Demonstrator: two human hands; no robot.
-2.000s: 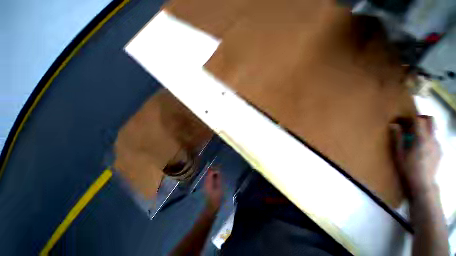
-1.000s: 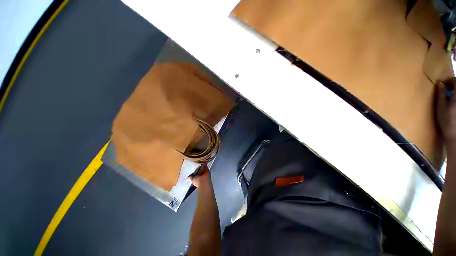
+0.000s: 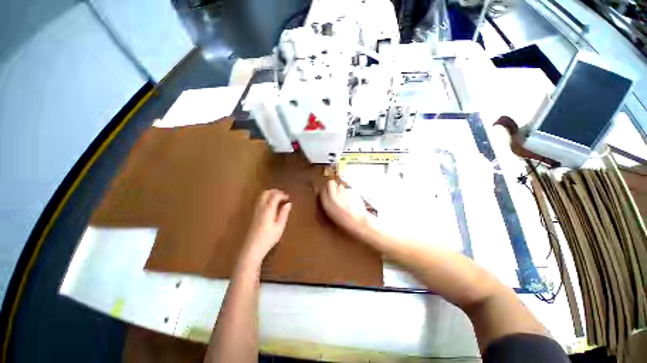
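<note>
A large brown panel [image 3: 206,191] lies flat on the white table, its upper right part under the head of the white sewing machine [image 3: 319,106]. My left hand [image 3: 272,216] rests on the panel with fingers loosely apart. My right hand [image 3: 340,202] is at the panel's edge by the yellow clamp [image 3: 369,159], just below the machine head. Its fingers are bent and their tips are partly hidden, so what they touch or hold cannot be told.
A screen [image 3: 582,103] stands at the right. A stack of narrow brown strips [image 3: 603,241] lies below it, with thin cables [image 3: 552,244] beside it. A dark-edged feed plate [image 3: 504,205] lies right of my hands. The white table [image 3: 355,319] has a front edge near me.
The view has swung up from the floor pile and looped straps to the machine. My left hand has moved from those straps onto the panel; my right hand is now by the clamp.
</note>
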